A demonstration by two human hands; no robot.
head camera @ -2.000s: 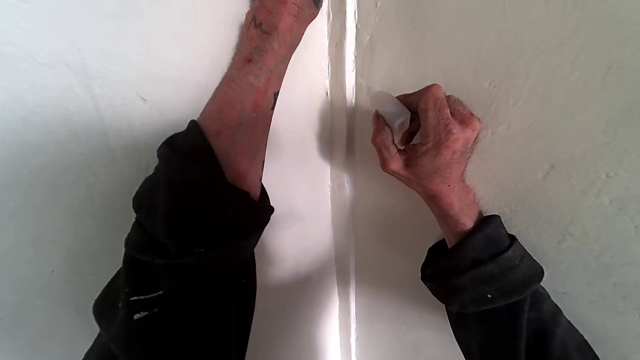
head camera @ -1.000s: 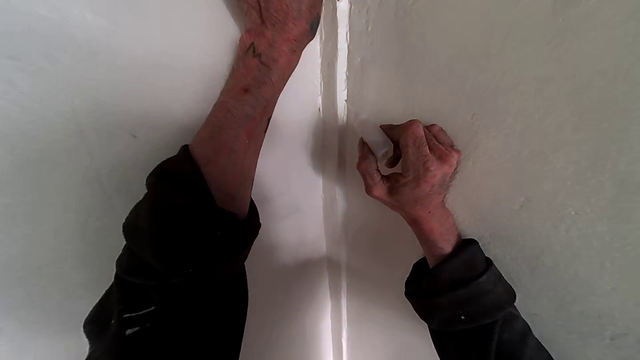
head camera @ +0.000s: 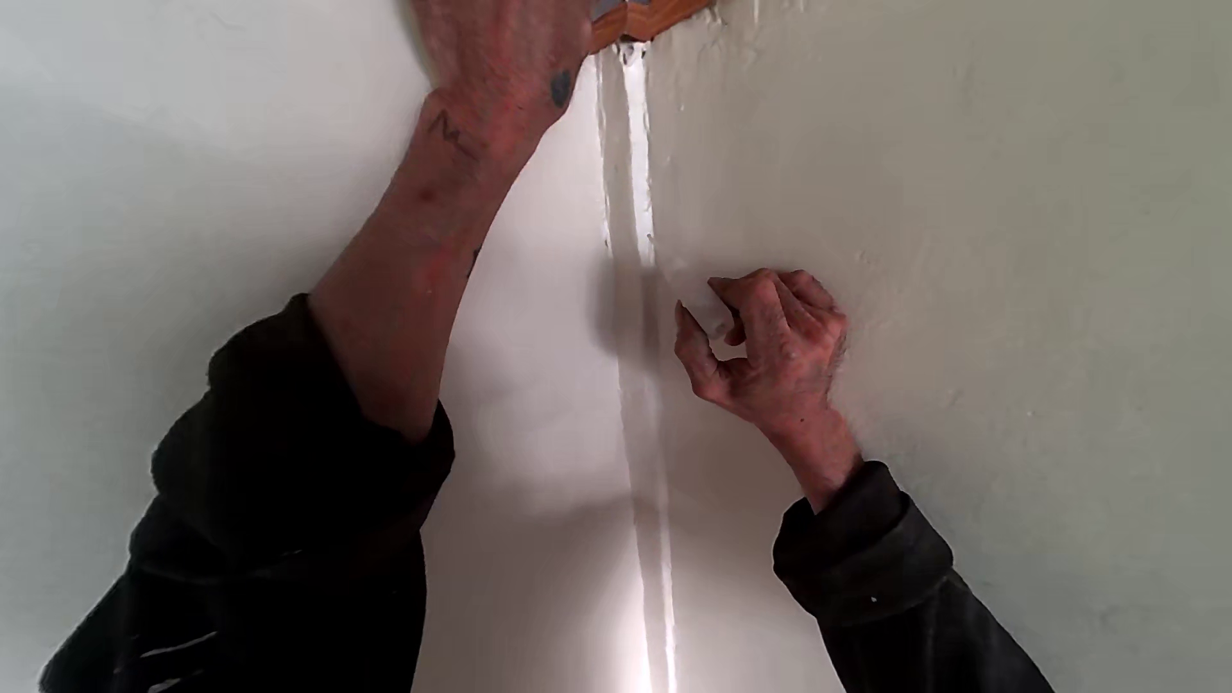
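My right hand (head camera: 770, 346) pinches a small translucent whitish piece (head camera: 710, 316) between thumb and fingers, just right of a narrow vertical strip (head camera: 635, 337) that looks like a wall corner seam. The piece's exact kind cannot be told. At the top edge, my left hand (head camera: 505, 48) lies left of the strip, its fingers cut off by the frame, so what it holds or touches is hidden. Glossy white lines run along both sides of the strip, brightest near its top.
Pale painted wall surfaces (head camera: 1011, 241) with small bumps lie on both sides of the strip. A brown wooden piece (head camera: 664, 17) crosses the strip's top, beside my left hand, with something grey above it.
The brown wooden piece has come into view at the top. My right hand stays beside the strip with the whitish piece between its fingers.
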